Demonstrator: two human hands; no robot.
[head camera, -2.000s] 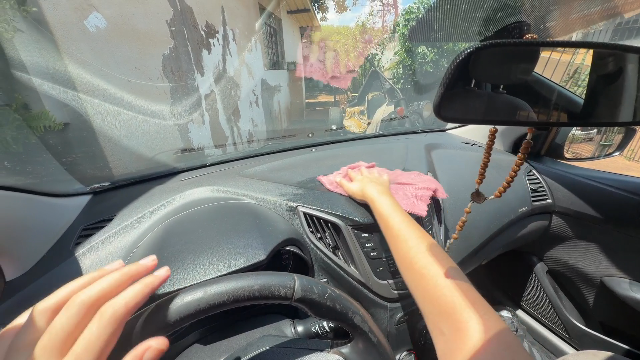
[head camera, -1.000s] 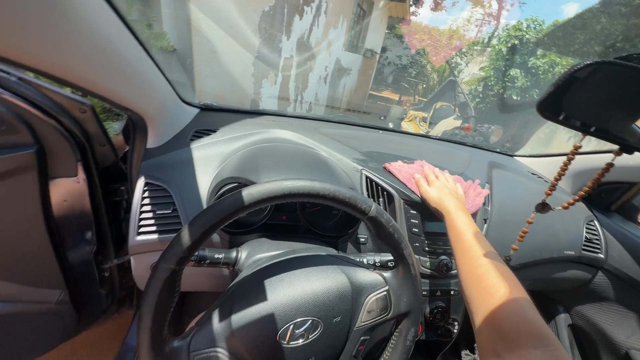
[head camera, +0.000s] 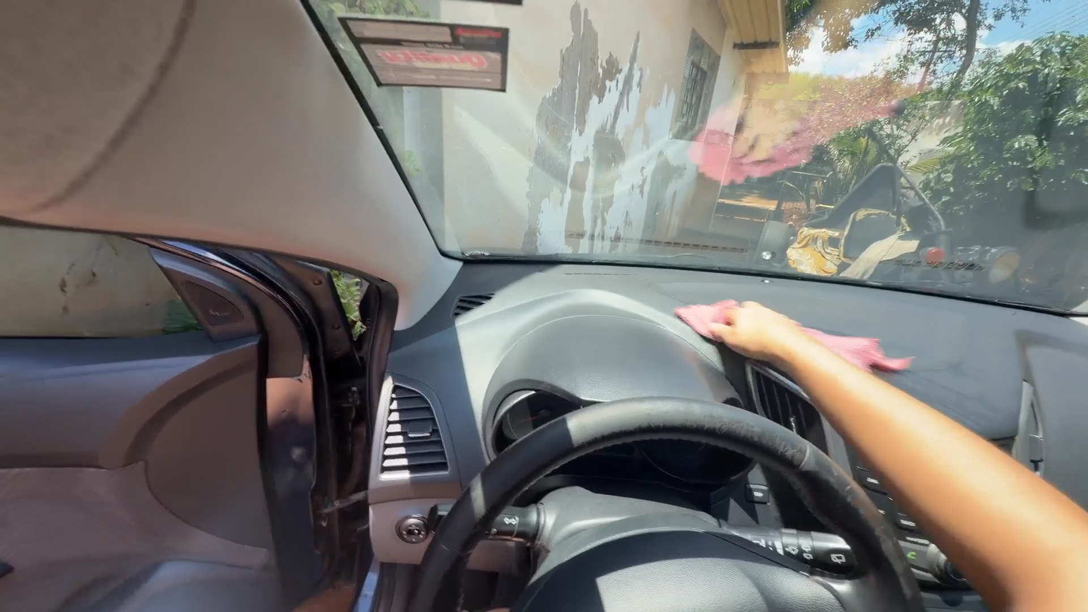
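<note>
My right hand (head camera: 756, 330) presses a pink cloth (head camera: 850, 347) onto the top of the grey car dashboard (head camera: 943, 319), just right of the instrument hood (head camera: 595, 348). Its fingers are closed on the cloth's left part, while the rest trails out to the right beneath my wrist. My forearm crosses over the central air vent (head camera: 790, 408) and part of the centre console. The cloth is mirrored as a pink patch in the windshield (head camera: 629, 170). My left hand cannot be made out in the frame.
Below the hood stands the black steering wheel (head camera: 671, 416), with a stalk on either side. A side air vent (head camera: 414, 431) lies at the dashboard's left end. The driver's door (head camera: 195, 408) is open at the left, beside the windshield pillar (head camera: 340, 187).
My right hand has moved left with the cloth, from above the centre console toward the instrument hood. My left hand, visible two seconds ago, is out of sight. The view has swung left.
</note>
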